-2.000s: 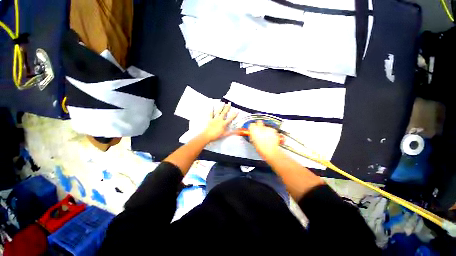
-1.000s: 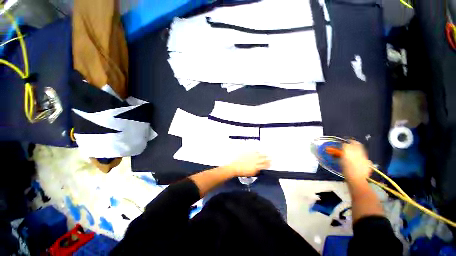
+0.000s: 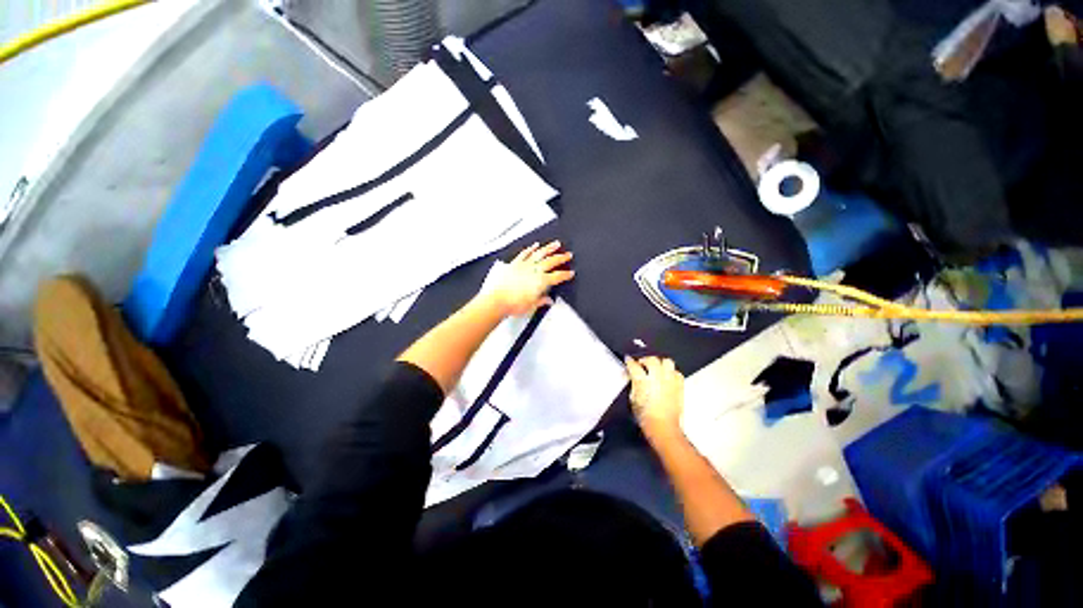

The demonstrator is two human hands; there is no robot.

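A white garment panel [image 3: 558,386] with a dark lengthwise band and a short dark bar lies at the near edge of the dark table, partly hidden by my left arm. My left hand [image 3: 531,279] lies spread, palm down, on its far corner. My right hand [image 3: 653,390] is at its right corner, fingers bent and seemingly pinching the edge. The steam iron [image 3: 713,286], with blue body and orange-red handle, sits flat on the table to the right, touched by no hand. A stack of white panels [image 3: 404,178] with dark stripes lies beyond my left hand.
A blue board [image 3: 214,214] and brown padded form [image 3: 113,380] are at left, with draped black-and-white panels [image 3: 232,534] and a second iron [image 3: 105,556] below. A yellow cord [image 3: 926,312] runs right from the iron. A white roll [image 3: 789,187], blue crate [image 3: 950,487] and red plastic item [image 3: 861,558] are at right.
The view has turned to the right. My right hand has let go of the iron and moved to the panel's right corner. My left hand has moved from the near edge to the far corner.
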